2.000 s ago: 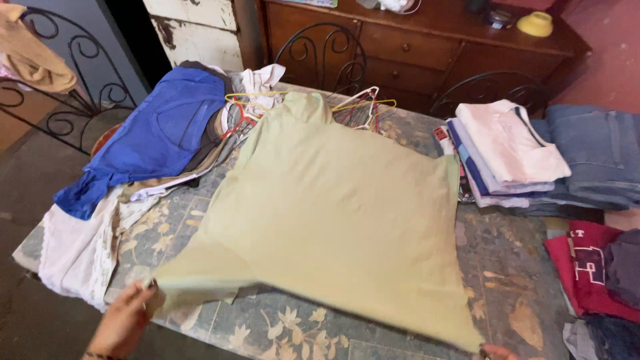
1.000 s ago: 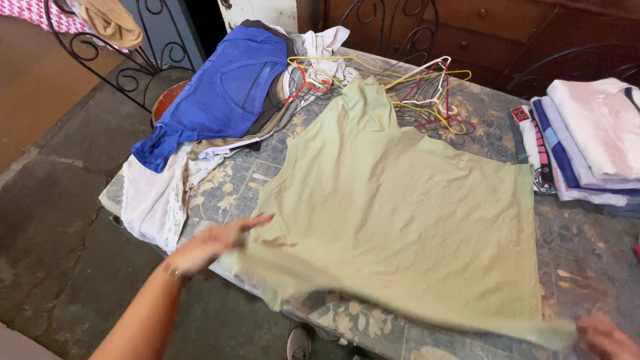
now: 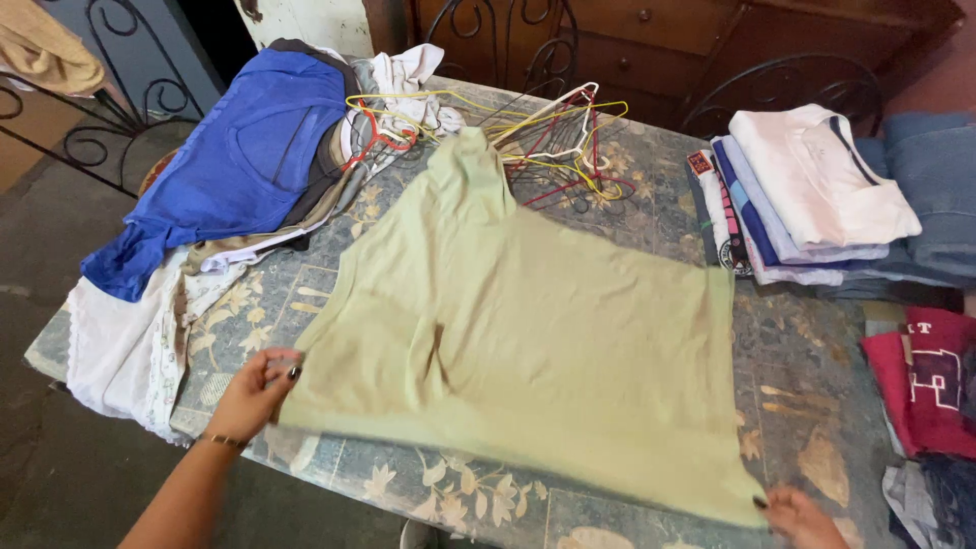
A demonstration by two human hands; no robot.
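Observation:
A light green shirt (image 3: 534, 328) lies spread over the patterned table, its lower edge towards me and its upper part bunched near the hangers. My left hand (image 3: 255, 389) pinches the lower left corner of the shirt between thumb and fingers. At the lower right, my right hand (image 3: 797, 515) grips the opposite corner, slightly blurred. A few creases run across the left half of the cloth. Beyond its top end lies a tangle of yellow, white and red hangers (image 3: 568, 145).
Left on the table (image 3: 366, 473) are a blue garment (image 3: 252, 145) over other clothes and a white lace-edged garment (image 3: 126, 358). Folded shirts (image 3: 816, 183), jeans (image 3: 934, 191) and a red garment (image 3: 934, 381) are at the right. Metal chairs (image 3: 145, 53) and a wooden dresser (image 3: 640, 46) stand around.
The shirt's lower edge, lifted and blurred one second ago, now lies flatter along the table's near side. Both hands still hold its corners. The view has shifted.

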